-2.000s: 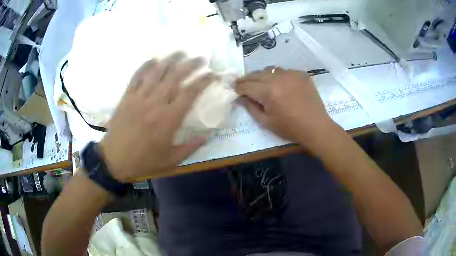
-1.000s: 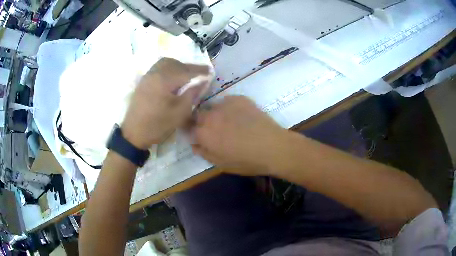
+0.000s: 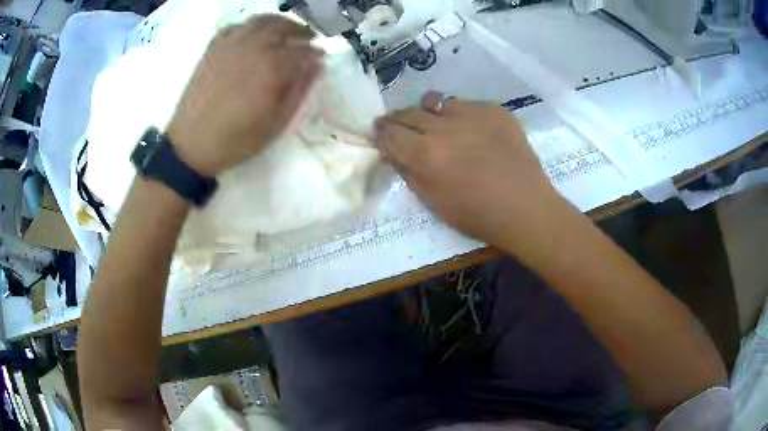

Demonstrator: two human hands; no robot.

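Observation:
The cream garment (image 3: 295, 189) lies bunched on the white table, left of and below the sewing machine's needle area (image 3: 370, 55). My left hand (image 3: 253, 88) is on top of the garment near the machine, blurred; whether its fingers grip cloth is unclear. My right hand (image 3: 455, 151) pinches the garment's right edge between thumb and fingers, below the presser foot. A black cord (image 3: 84, 181) shows at the garment's left side. The white tape (image 3: 573, 109) runs from beside the machine down over the table's front edge.
A printed ruler (image 3: 589, 156) runs along the table's front, above the brown wooden edge (image 3: 404, 282). Small round wheels (image 3: 421, 57) sit right of the needle. A black tool (image 3: 644, 38) lies at the upper right. Cream cloth (image 3: 210, 412) lies below the table.
My left hand has moved up and away from my right hand, over the garment. My right hand has moved right and up with the garment edge. More cloth spreads toward the table front. The view has turned.

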